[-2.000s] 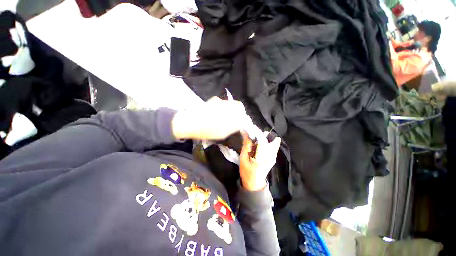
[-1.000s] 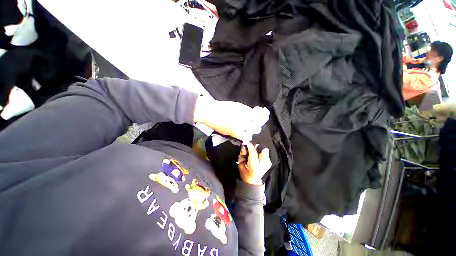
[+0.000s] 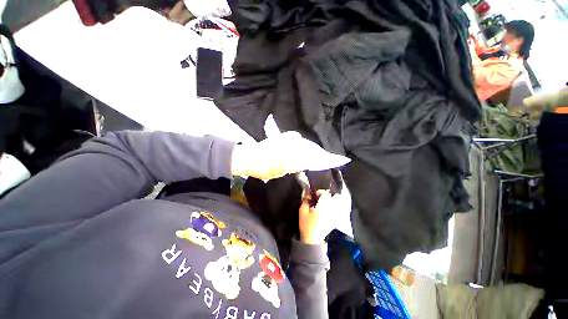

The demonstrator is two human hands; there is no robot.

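A black garment (image 3: 274, 196) lies bunched close to my body, with a bright white trim (image 3: 342, 213) showing beside my right hand. My left hand (image 3: 274, 158) reaches in from the left, above my right hand; its fingers are washed out against white pointed pieces at its upper edge and right end. My right hand (image 3: 315, 219) comes up from below, fingers bent and gripping at the trim and black cloth. Glare hides the exact finger contact. No needle or thread can be made out.
A pile of black garments (image 3: 398, 124) fills the centre and right. A dark flat phone-like rectangle (image 3: 209, 73) lies on the white table (image 3: 124, 59). Black garments with white trims (image 3: 47, 112) are at left, a blue basket (image 3: 385, 293) below. A person in orange (image 3: 498, 73) is at upper right.
The white trim now shows wide to the right of my right hand. My left hand has shifted, and a white point shows above it again. The view has shifted slightly.
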